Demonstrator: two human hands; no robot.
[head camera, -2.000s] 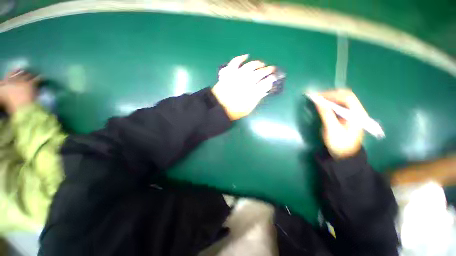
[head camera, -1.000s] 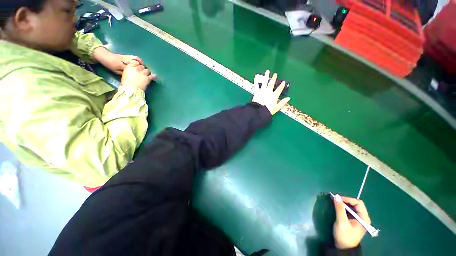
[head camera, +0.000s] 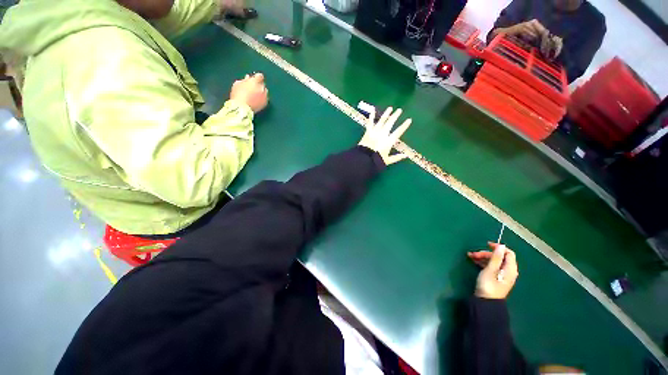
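Note:
My left hand (head camera: 384, 137) is stretched out, palm down with fingers spread, over the pale worn edge strip (head camera: 439, 173). A small dark phone unit with a white label (head camera: 366, 109) lies just beyond its fingers on the far green surface, partly hidden by them. My right hand (head camera: 497, 274) is raised over the green tabletop at the right, beside the thin white dividing line. It is closed around a slim pale tool (head camera: 501, 276), of which only a short piece shows between the fingers.
A coworker in a yellow-green jacket (head camera: 124, 110) sits close at my left. Dark phone units lie on the far surface at the upper left (head camera: 283, 40) and far right (head camera: 620, 286). Red trays (head camera: 521, 88) are stacked behind; another person (head camera: 549, 33) handles something there.
The view has swung left and up. My left hand, earlier covering the phone, now leaves its white label exposed. My right hand has turned, hiding most of the tool. The coworker's hands have moved apart.

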